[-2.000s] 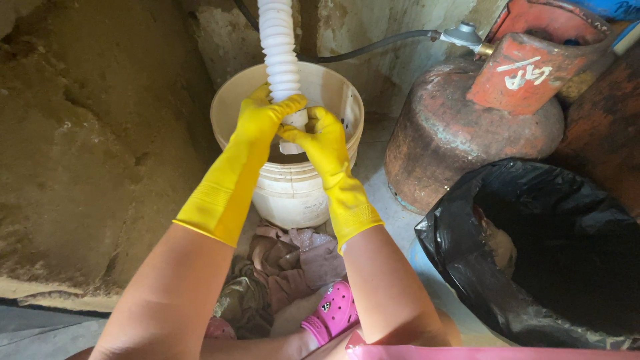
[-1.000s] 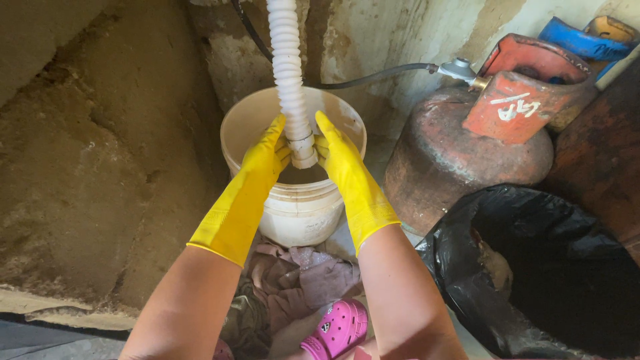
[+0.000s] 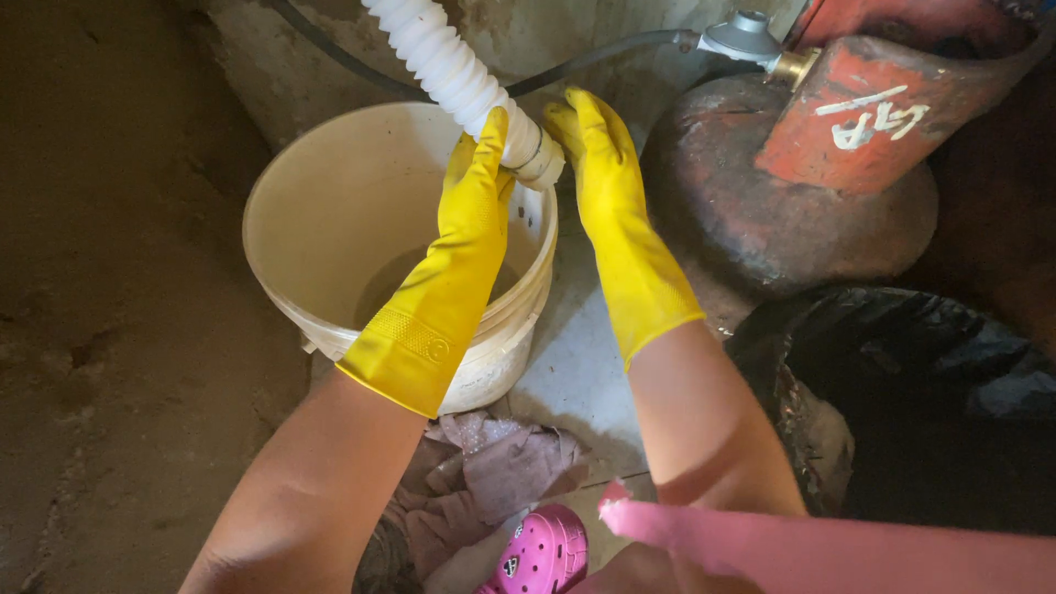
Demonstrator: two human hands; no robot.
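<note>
A white corrugated drain hose [image 3: 450,70] comes down from the top, its end tilted to the right over the rim of a white plastic bucket [image 3: 305,173]. Dark liquid seems to lie at the bucket's bottom. My left hand [image 3: 474,198], in a yellow rubber glove, holds the hose near its end, the thumb along its front side; some fingers are hidden behind it. My right hand [image 3: 606,165], in a matching glove, is raised just right of the hose end, fingers extended and a gap between it and the hose.
A worn red gas cylinder [image 3: 792,206] with a regulator [image 3: 742,37] and dark gas hose [image 3: 594,59] stands at the right. Below it is a bin lined with a black bag [image 3: 932,412]. Crumpled cloths [image 3: 511,466] and a pink clog [image 3: 544,549] are on the floor below the bucket.
The hose end, upright inside the bucket a second ago, has moved up and right to the rim and is tilted. My right hand has come off the hose. The view is nearer.
</note>
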